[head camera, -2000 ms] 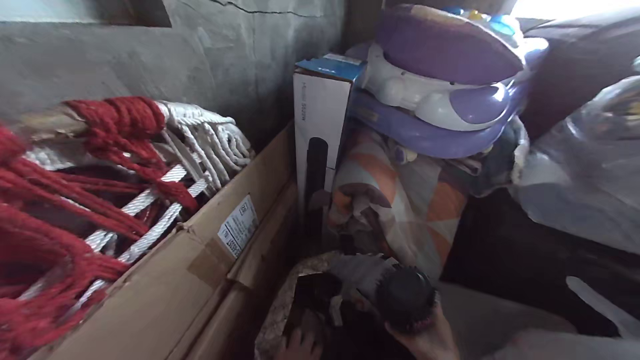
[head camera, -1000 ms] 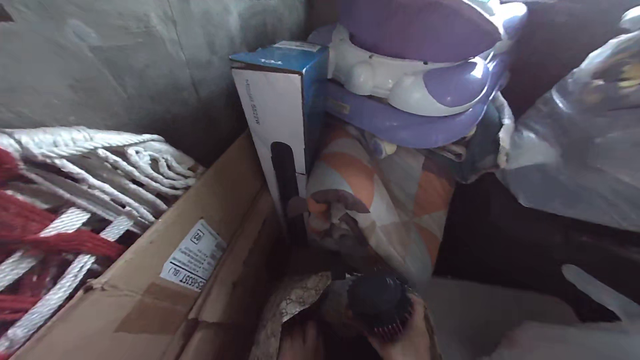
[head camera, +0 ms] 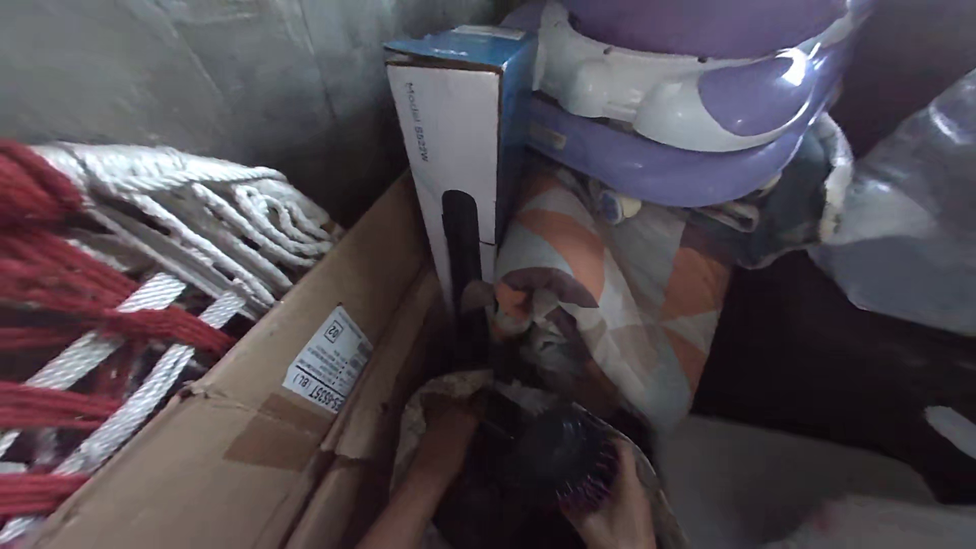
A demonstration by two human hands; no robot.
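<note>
My right hand [head camera: 621,507] is closed around a dark, round bristled object [head camera: 568,457], probably a brush, with purplish bristles on its near side. My left hand [head camera: 450,427] reaches into an open, light-rimmed bag or sack [head camera: 408,431]; its fingers are lost in shadow beside a small dark item, and whether it grips anything is unclear. The dark round object is above the bag's shadowed interior, to the right of my left hand. Just beyond the bag lies a rolled cloth [head camera: 557,236] with orange, grey and white triangles.
At left, a cardboard box [head camera: 252,412] stands beside red and white cords [head camera: 152,320] on a frame. A tall blue-and-white carton [head camera: 457,137] leans near the wall. A purple-and-white plastic child's item [head camera: 679,99] rests on the cloth. A translucent plastic bag [head camera: 907,213] lies at right.
My left hand has moved deeper into the bag's far side. My right hand still holds the dark round object. The view has moved closer to the carton and cloth.
</note>
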